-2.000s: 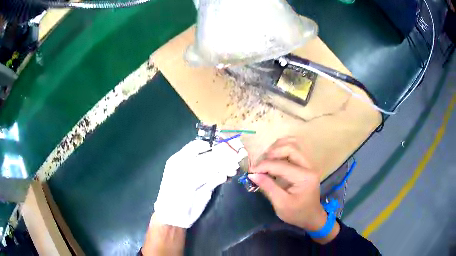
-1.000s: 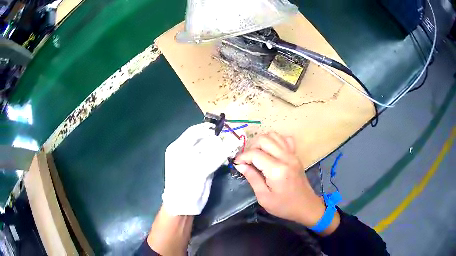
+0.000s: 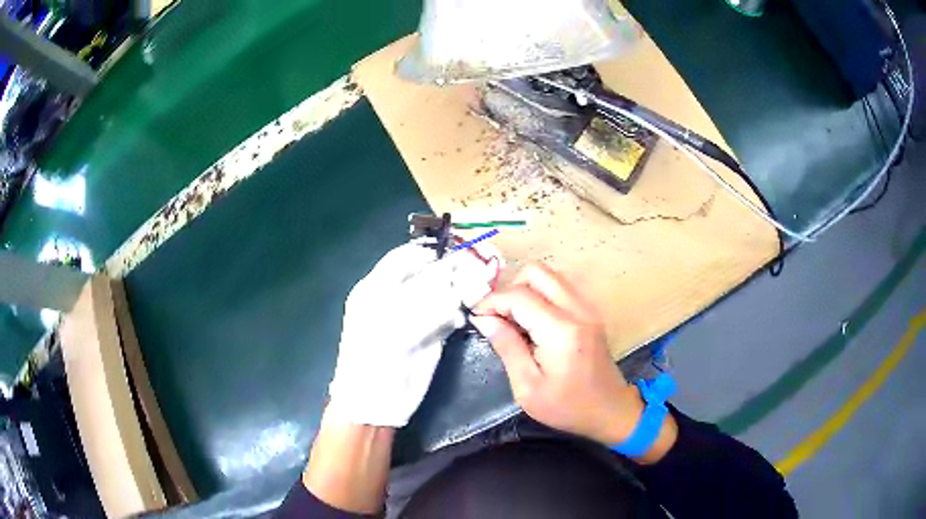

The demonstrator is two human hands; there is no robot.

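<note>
My left hand (image 3: 391, 329), in a white glove, is shut on the wired board assembly (image 3: 432, 226), a small dark and pale part standing out past the fingertips. A green lead wire (image 3: 492, 223) and a blue lead wire (image 3: 475, 241) stick out to its right. A red wire (image 3: 493, 272) bends down between the hands. My right hand (image 3: 553, 350), bare, with a blue wrist strap (image 3: 646, 418), pinches a small dark part (image 3: 469, 315) at the lower end of the red wire, against the gloved fingers. The fingers mostly hide this part.
A soldering iron (image 3: 660, 127) rests in its stand (image 3: 538, 106) on the speckled cardboard mat (image 3: 650, 274), beside a yellowish sponge tray (image 3: 612, 150). A translucent hood (image 3: 523, 39) hangs above. Cardboard strips (image 3: 102, 395) lie at lower left. A dark blue box (image 3: 843, 46) is at upper right.
The right hand has moved in against the gloved fingers, and the dark part it holds is now mostly hidden. Both hands still hold on. The view has shifted a little.
</note>
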